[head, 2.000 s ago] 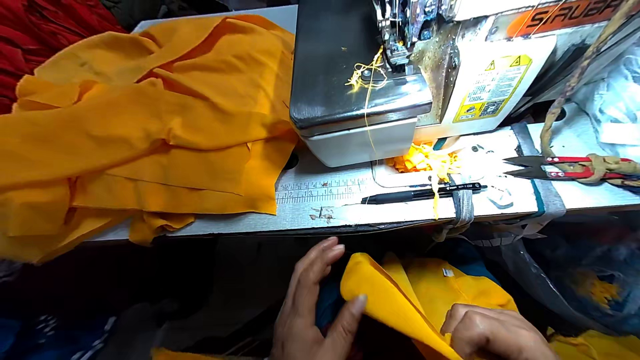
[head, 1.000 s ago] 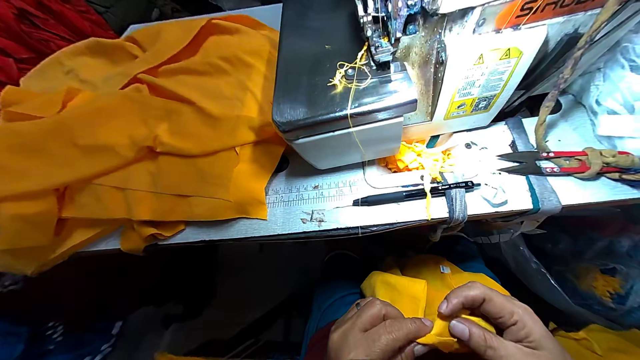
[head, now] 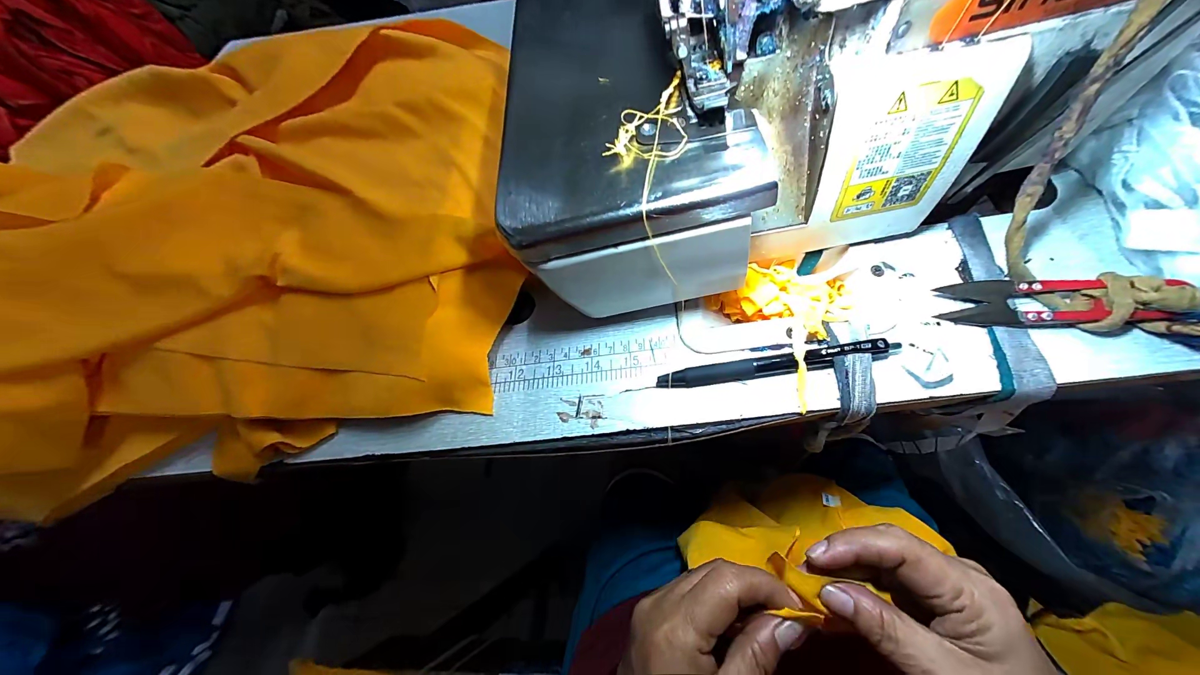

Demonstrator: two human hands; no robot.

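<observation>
Yellow fabric (head: 778, 511) with a small white tag lies over the lap, and its near edge is pinched up between both hands. My left hand (head: 712, 619) grips that edge between thumb and fingers. Close beside it on the right, my right hand (head: 923, 595) holds the same folded edge with thumb and forefinger. Above the hands stands an industrial sewing machine (head: 581, 122), its needle area at the top and loose yellow thread (head: 652, 136) on its dark cover.
Orange fabric pieces (head: 309, 234) cover the table's left part. Along the table edge (head: 422, 439) lie a black pen (head: 750, 367), a printed ruler scale (head: 581, 361), orange scraps (head: 778, 295) and red-handled thread snips (head: 1059, 302) wrapped in cloth. A plastic bag (head: 994, 487) hangs at right.
Two seconds ago my left hand was open beside the fabric; it has since moved right and taken hold of the edge, next to my right hand.
</observation>
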